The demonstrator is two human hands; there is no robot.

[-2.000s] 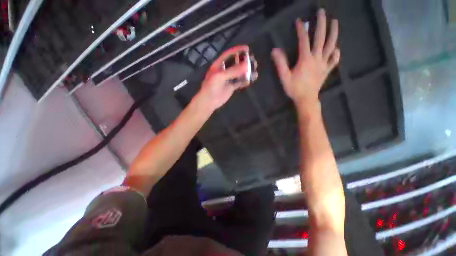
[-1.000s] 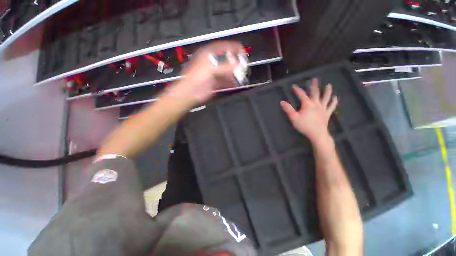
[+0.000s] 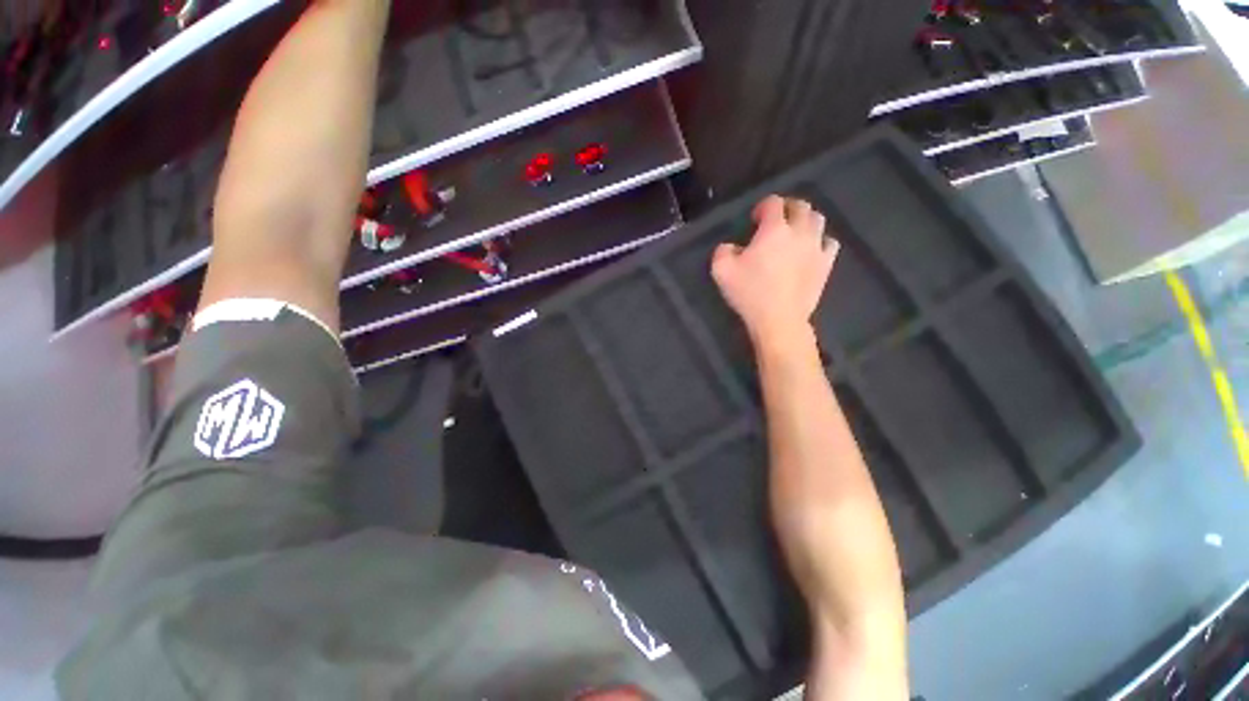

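Note:
A large black compartment tray lies slanted in front of me, with raised ribs between its pockets. No unit shows in its visible pockets. My right hand is over the tray's upper middle, its fingers bent down and the thumb apart; what is under the fingertips is hidden. My left arm reaches up over the rack shelf and leaves the picture at the top edge, so my left hand and anything in it are out of view.
Tiered black rack shelves with white front edges stand at the upper left, with red pieces on a lower tier. More shelves are at the upper right. A beige block and a yellow floor line are at the right.
My left hand, earlier holding a small silvery unit, has moved up out of the picture. My right hand's spread fingers have bent, and it sits further left on the tray. The view has turned toward the rack.

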